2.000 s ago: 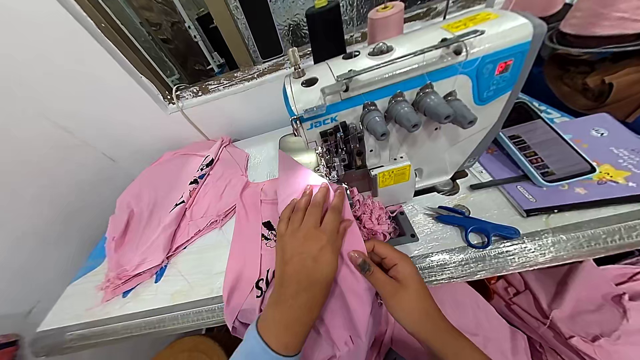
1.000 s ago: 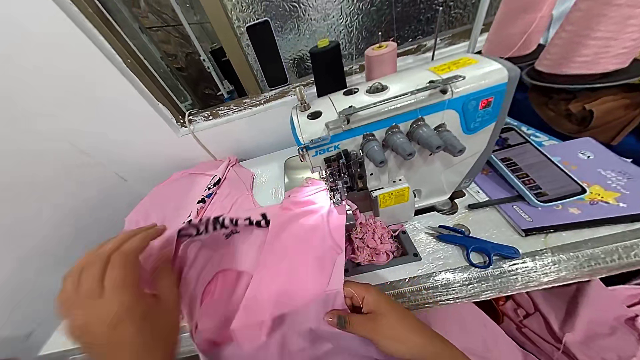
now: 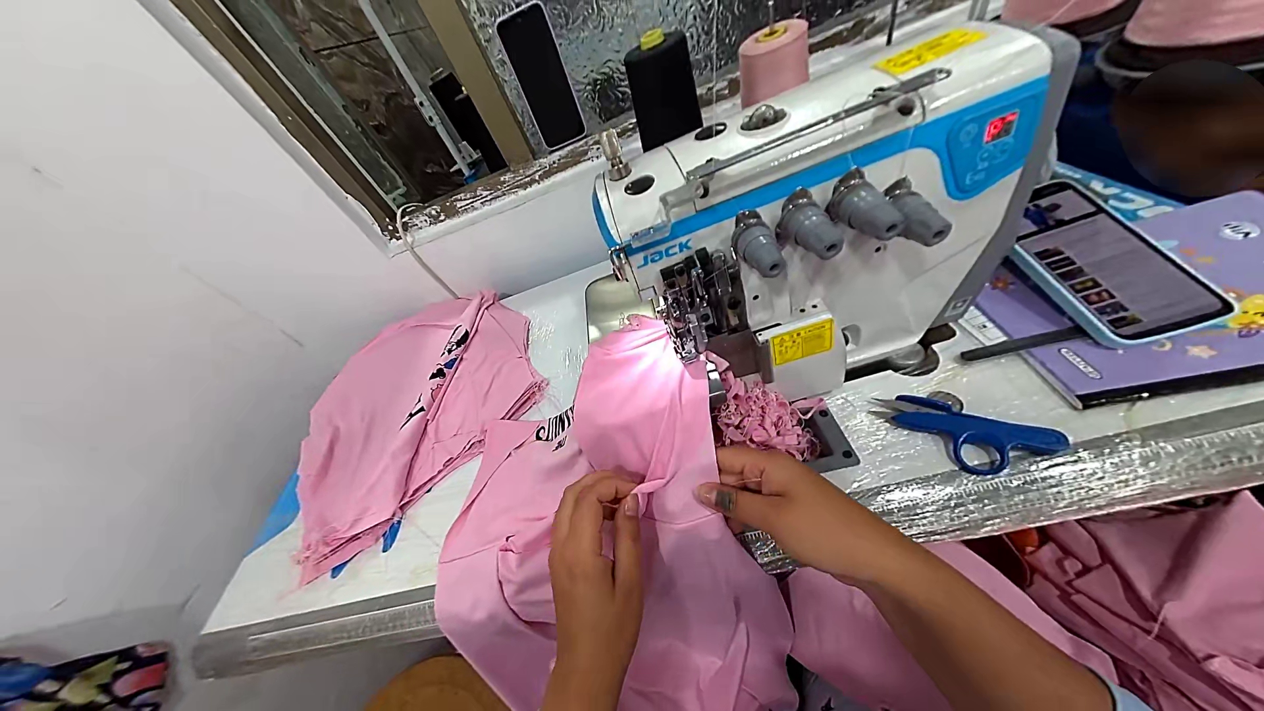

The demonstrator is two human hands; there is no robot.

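A pink knit garment piece with black print (image 3: 681, 573) runs from the needle area of a white and blue Jack overlock machine (image 3: 820, 247) down over the table's front edge. My left hand (image 3: 597, 563) pinches a fold of this cloth between thumb and fingers, in the middle of the piece. At its right edge my right hand (image 3: 790, 504) holds the cloth between thumb and forefinger, just below the machine's front. The cloth's top end lies under the lit presser foot area (image 3: 686, 336). Curled pink trimmings (image 3: 765, 417) are heaped beside the foot, above my right hand.
A stack of printed pink pieces (image 3: 415, 415) lies on the table's left part. Blue-handled thread snips (image 3: 973, 432) rest right of the trimmings. Further right, a phone (image 3: 1126, 262) lies on a purple notebook (image 3: 1175, 365). Thread cones (image 3: 775, 64) stand behind the machine. More pink fabric (image 3: 1165, 592) hangs below the table edge.
My left hand has come back from the far left to the middle of the garment and now pinches it. The piece, earlier lifted and spread leftward, hangs lower, with the stack at left uncovered again.
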